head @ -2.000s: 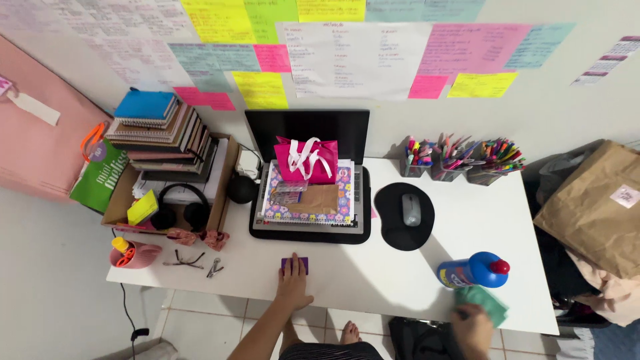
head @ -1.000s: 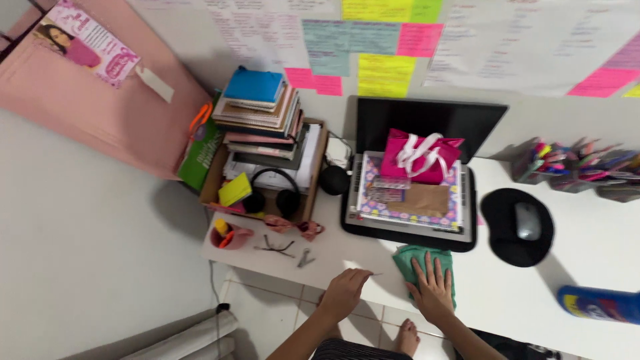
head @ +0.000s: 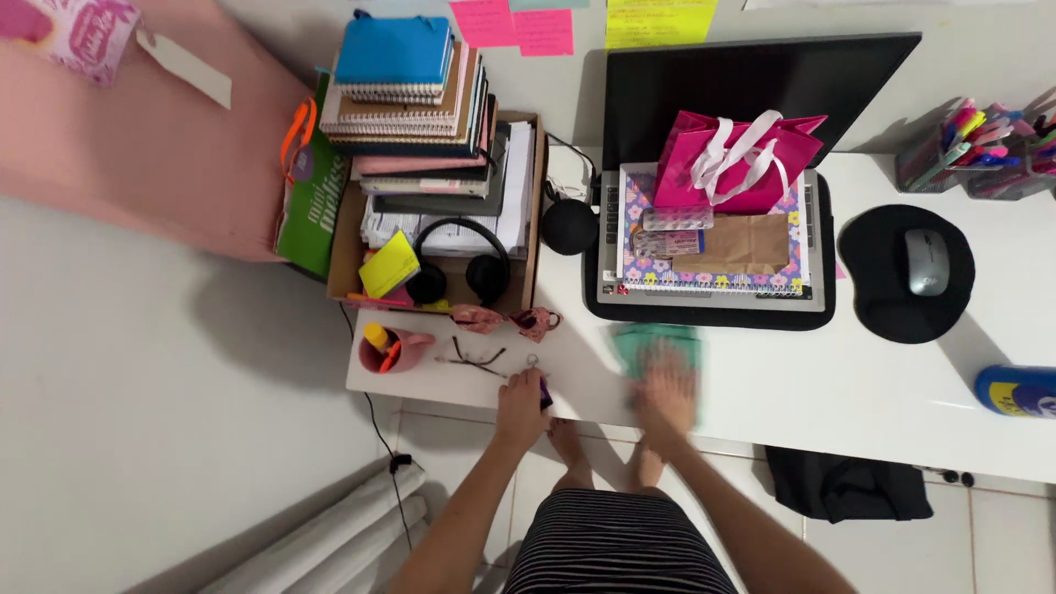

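Note:
My right hand (head: 664, 392), blurred, lies flat on a green cloth (head: 656, 342) on the white desk (head: 767, 371), below the laptop (head: 709, 301). Near the desk's front edge, my left hand (head: 522, 404) has its fingers around a small dark purple object (head: 545, 393), partly hidden. Just beyond that hand are nail clippers (head: 532, 361), also partly covered. Folded eyeglasses (head: 472, 360) rest to its left, beside a pink mug (head: 392, 351) holding a yellow-capped item and an orange one. On the laptop sit a flowered notebook (head: 635, 268), a blister pack (head: 678, 219), a brown paper bag (head: 742, 243) and a pink gift bag (head: 726, 165).
A cardboard box (head: 536, 206) with stacked notebooks (head: 396, 124) and black headphones (head: 487, 276) stands at the back left. Rightward are a mouse (head: 926, 262) on a black pad (head: 874, 289), mesh pen holders (head: 932, 157) and a blue bottle (head: 1019, 390). A black speaker (head: 569, 225) is beside the laptop.
The view has shifted left. The cloth and my right hand have moved from beside the blue bottle to below the laptop. My left hand has moved left along the front edge, with the small purple object.

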